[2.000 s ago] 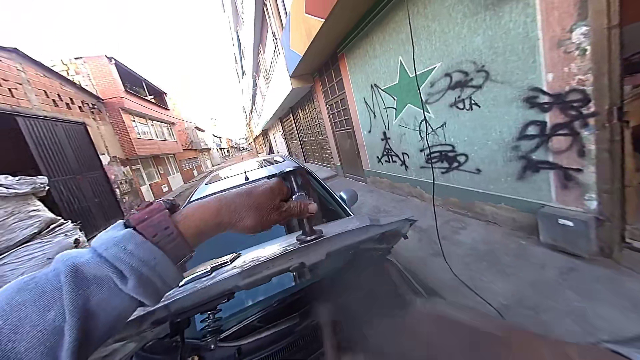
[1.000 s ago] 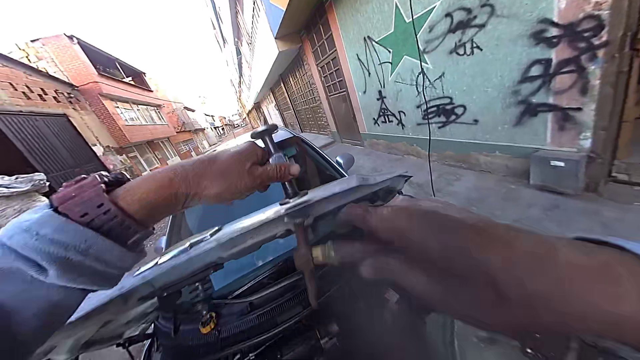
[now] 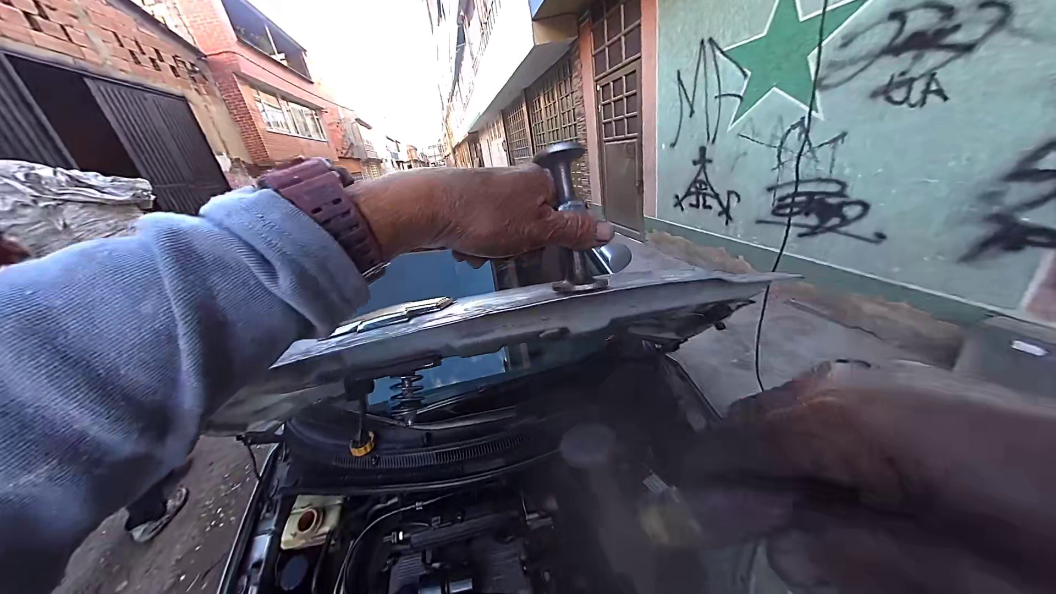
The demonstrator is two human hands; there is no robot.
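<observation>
My left hand (image 3: 495, 214), wearing a dark red wristwatch (image 3: 326, 202), grips a steel dolly (image 3: 563, 186) with wide, flat ends. The dolly stands almost upright, its lower end against the top of the raised car hood (image 3: 511, 318) near the front edge. Low on the right is my right hand (image 3: 891, 470), strongly blurred, around what looks like a hammer (image 3: 668, 520). The hammer's blurred head is below the hood, over the engine bay; its exact outline cannot be told.
Under the hood lie the engine (image 3: 462, 544), a coil spring (image 3: 406, 396) and a pale reservoir (image 3: 310, 521). A dark cable (image 3: 780, 247) hangs at the right before a green painted wall (image 3: 701, 91). At the lower left a person's shoe (image 3: 157, 516) shows on the ground.
Two seconds ago the dolly leaned beneath my left hand; its upper end now shows above my fist. My right hand and the hammer have dropped from just under the hood edge since one second ago.
</observation>
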